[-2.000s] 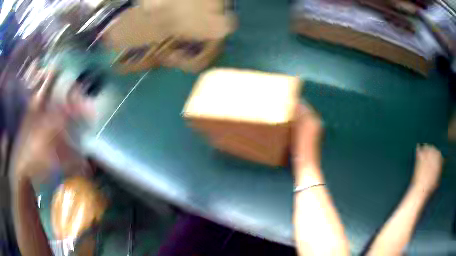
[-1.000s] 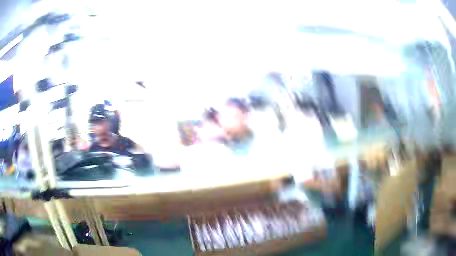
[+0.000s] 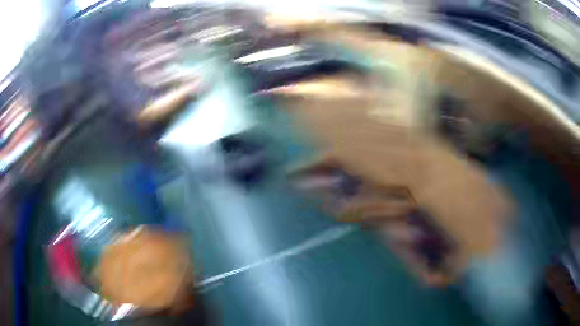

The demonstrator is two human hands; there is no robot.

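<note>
The frame is strongly blurred by head motion. Neither of my hands can be made out. Open tan mailer boxes [image 3: 407, 149] lie on the green bench right of centre, with lids up and dark contents in their front openings. How many boxes there are cannot be told. A pale, flat thing [image 3: 207, 121], perhaps the bench scale, shows left of them with a dark patch beside it.
A round tan chair seat [image 3: 145, 269] with a red pad [image 3: 65, 260] stands at the lower left, beside the bench edge. Something blue [image 3: 145, 188] is behind it. A blurred person [image 3: 156, 70] is at the upper left. A thin pale line crosses the green bench top [image 3: 318, 280].
The view has swung down and to the left, from the far side of the room to the bench and chair. The hands and closed box seen two seconds ago are out of sight.
</note>
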